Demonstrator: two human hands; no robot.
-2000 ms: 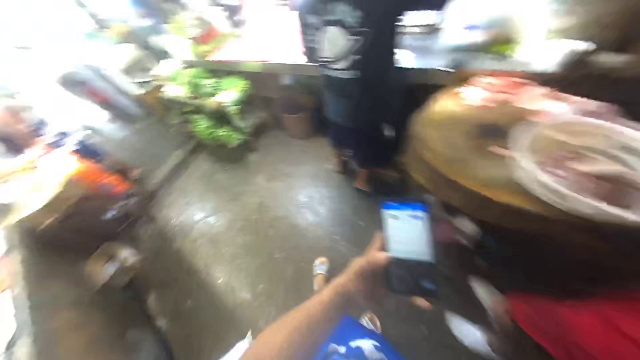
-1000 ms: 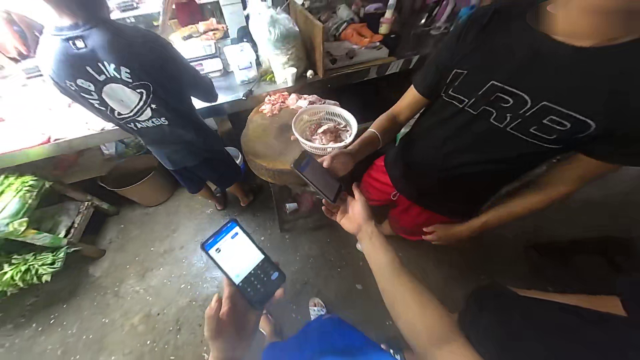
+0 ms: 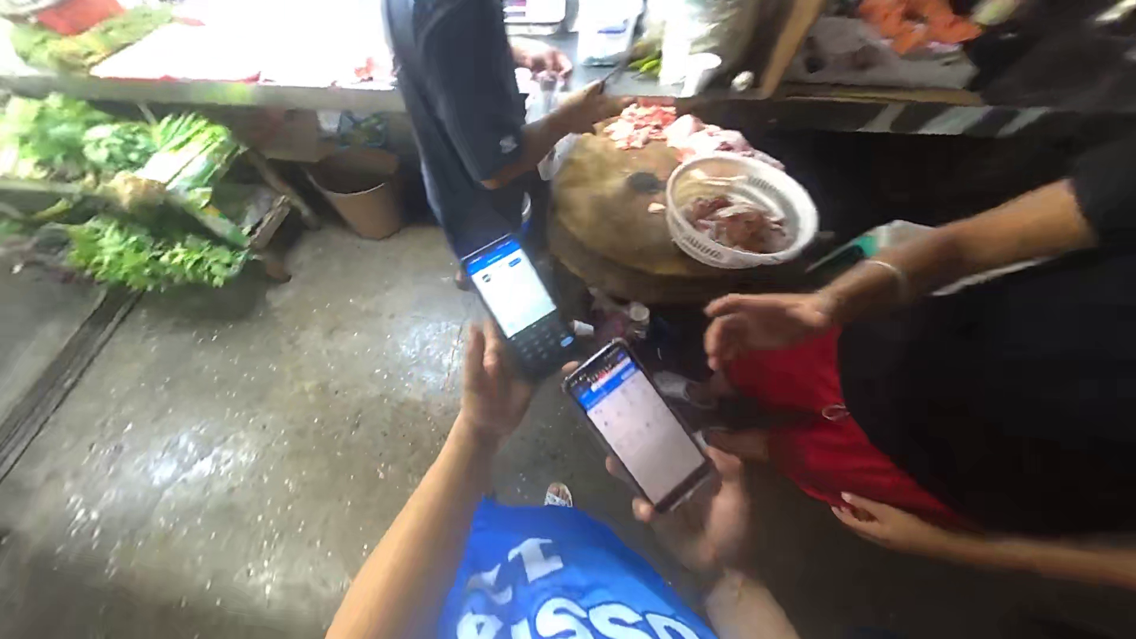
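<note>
My left hand [image 3: 497, 386] is closed around a smartphone [image 3: 515, 297] with a lit screen, blue along its top and a dark keypad below. Lower and to the right, a second smartphone [image 3: 639, 426] rests in my right hand [image 3: 706, 510], its pale screen facing up under a blue band. The two phones are close together, the second one's top corner beside the first one's lower end. Right of them, a person's hand [image 3: 768, 328] with a bracelet at the wrist reaches in, apart from both phones.
A round wooden chopping block [image 3: 612, 204] bears raw meat [image 3: 639, 124] and a white plastic basket [image 3: 794, 209] of meat. Another person in dark clothes [image 3: 461, 115] stands at the counter. Leafy vegetables [image 3: 151, 248] and a brown bucket [image 3: 364, 200] are at left.
One second ago my right hand was at a dark-screened phone with the other person's hand on it; now I hold it alone, screen lit, near my left phone. That person's hand has let go.
</note>
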